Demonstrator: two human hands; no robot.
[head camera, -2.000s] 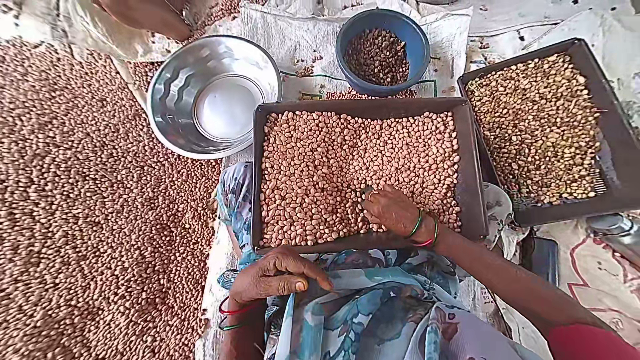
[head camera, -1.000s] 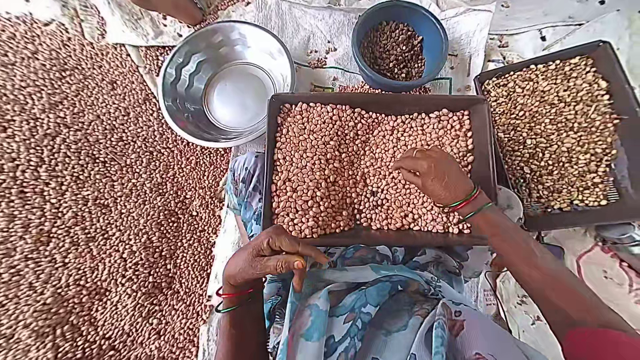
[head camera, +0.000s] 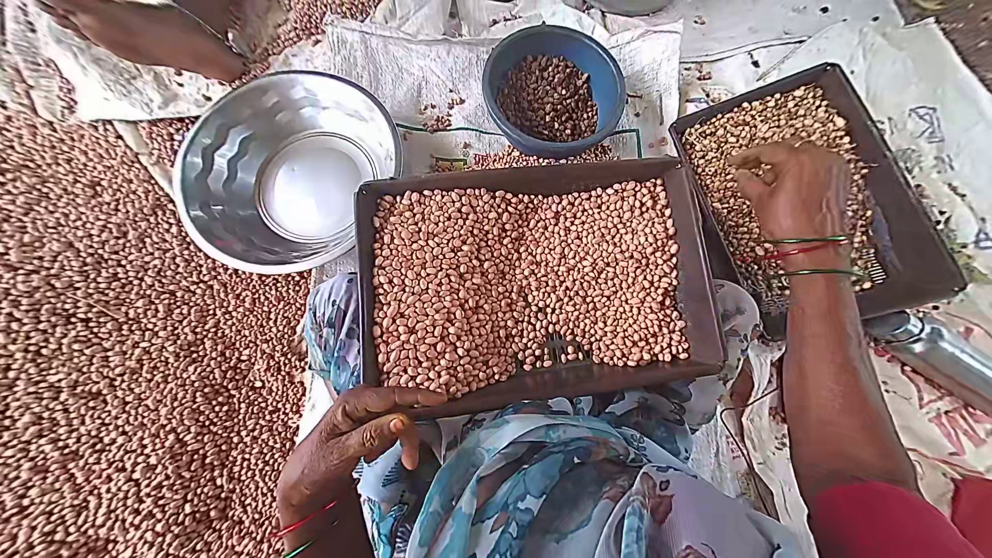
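Note:
A dark rectangular tray (head camera: 701, 256) full of pinkish-brown shelled peanuts (head camera: 457, 287) rests on my lap, its slotted bottom showing near the front edge. My left hand (head camera: 364, 434) lies at the tray's near left corner, fingers loosely spread, with nothing seen in it. My right hand (head camera: 798, 182) is over a second dark tray (head camera: 922, 232) on the right, which holds paler, yellowish kernels (head camera: 814, 116). Its thumb and fingertips are curled towards each other just above these kernels; whether something is between them cannot be made out.
A steel basin (head camera: 225, 186) stands at the back left, a blue plastic bowl (head camera: 612, 85) of dark brown kernels behind the lap tray. A large heap of peanuts (head camera: 139, 349) spreads along the left. Another person's limb (head camera: 163, 35) shows at the top left. A metal vessel (head camera: 938, 353) lies at the right.
My right hand has moved from the peanuts in the lap tray to above the right-hand tray. More of the lap tray's slotted bottom shows near its front edge. My left hand stays by the near left corner.

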